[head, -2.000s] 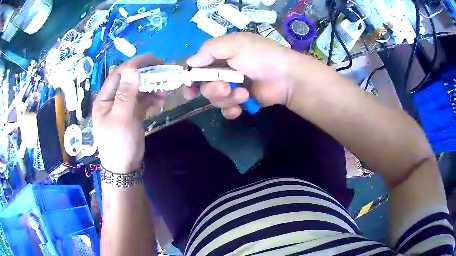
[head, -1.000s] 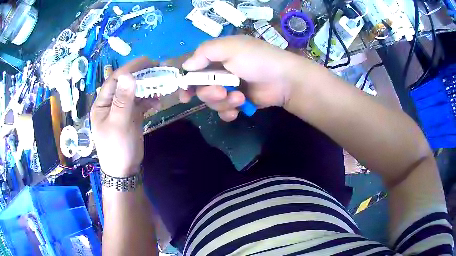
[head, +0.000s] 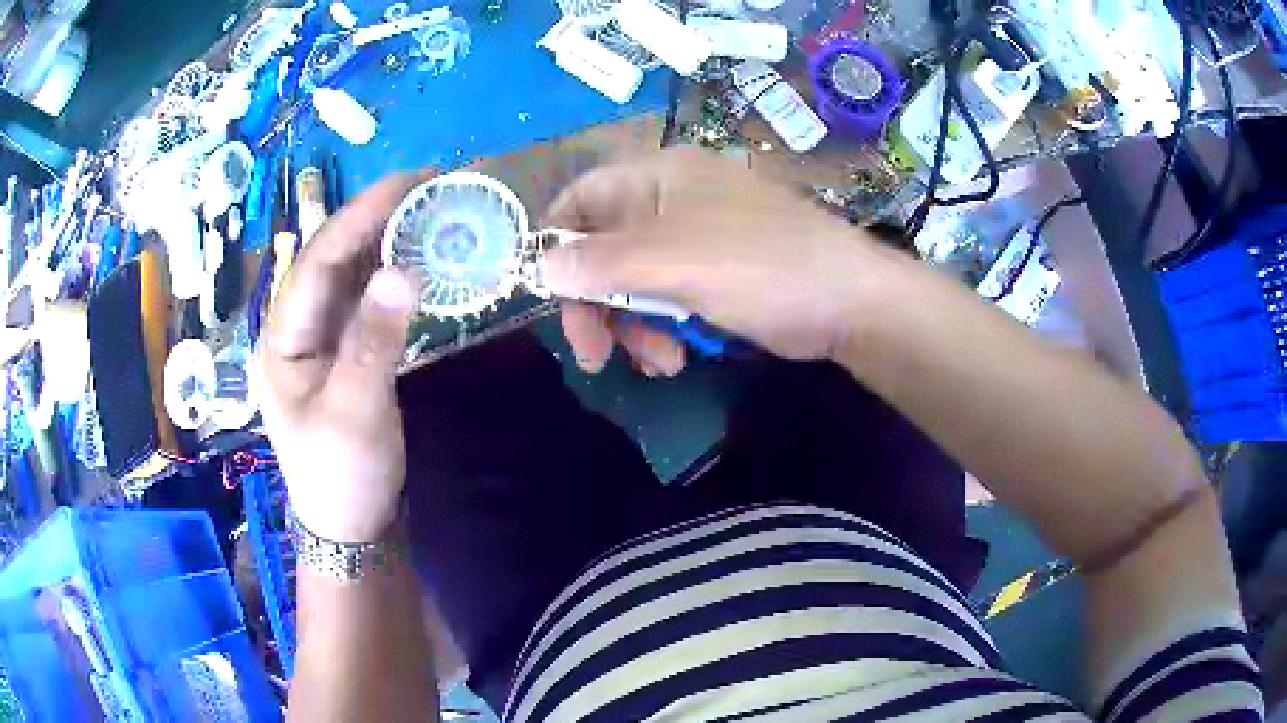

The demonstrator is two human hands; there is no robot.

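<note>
A white mini fan (head: 459, 243) is held over the bench edge, its round slatted head facing up towards me. My left hand (head: 343, 332) grips the rim of the head at its left side, thumb on the near left rim. My right hand (head: 692, 261) is closed around the handle, with the thumb near the neck and most of the handle hidden under the fingers. A blue battery cell (head: 689, 336) shows below the right fingers, partly hidden.
White handle shells (head: 600, 64) and fan parts lie on the blue mat (head: 487, 106). A purple spool (head: 855, 78) and black cords lie at the right. A black and orange item (head: 134, 360) and a blue bin (head: 127, 607) are at the left.
The fan has turned from edge-on to show the round face of its head. My right hand has rolled over the handle, so its back now faces up. My left hand stays at the rim.
</note>
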